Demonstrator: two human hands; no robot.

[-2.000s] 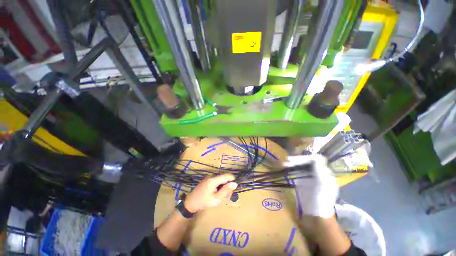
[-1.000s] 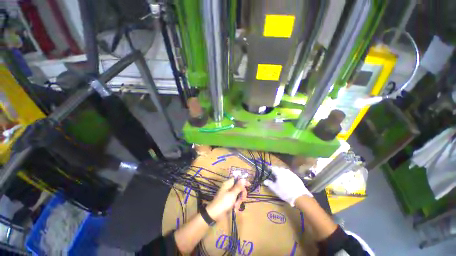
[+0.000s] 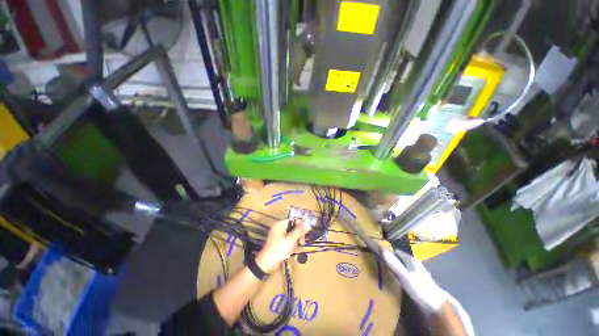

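Observation:
Thin black cables [image 3: 289, 295] spread over a round tan cardboard cover [image 3: 341, 308], some looped low at its middle. My bare left hand [image 3: 284, 240], with a black wristband, is closed on cables at the cover's middle; small pale pieces show at its fingertips, too blurred to tell. My white-gloved right hand [image 3: 412, 274] is at the cover's right edge, blurred. A thin silver strip [image 3: 360, 231] slants from the cables into this hand, which appears closed on its near end.
A green platen [image 3: 328, 172] with upright tie rods [image 3: 270, 79] stands beyond the cardboard. Silver tubes [image 3: 420, 211] lie at right. A dark padded frame [image 3: 141, 147] and a blue bin [image 3: 66, 289] are at left. A white cloth [image 3: 555, 203] hangs at far right.
My right hand moved from the far cables to the strip, then back toward me and right with it. My left hand stays near the middle. Cables now loop lower over the cardboard.

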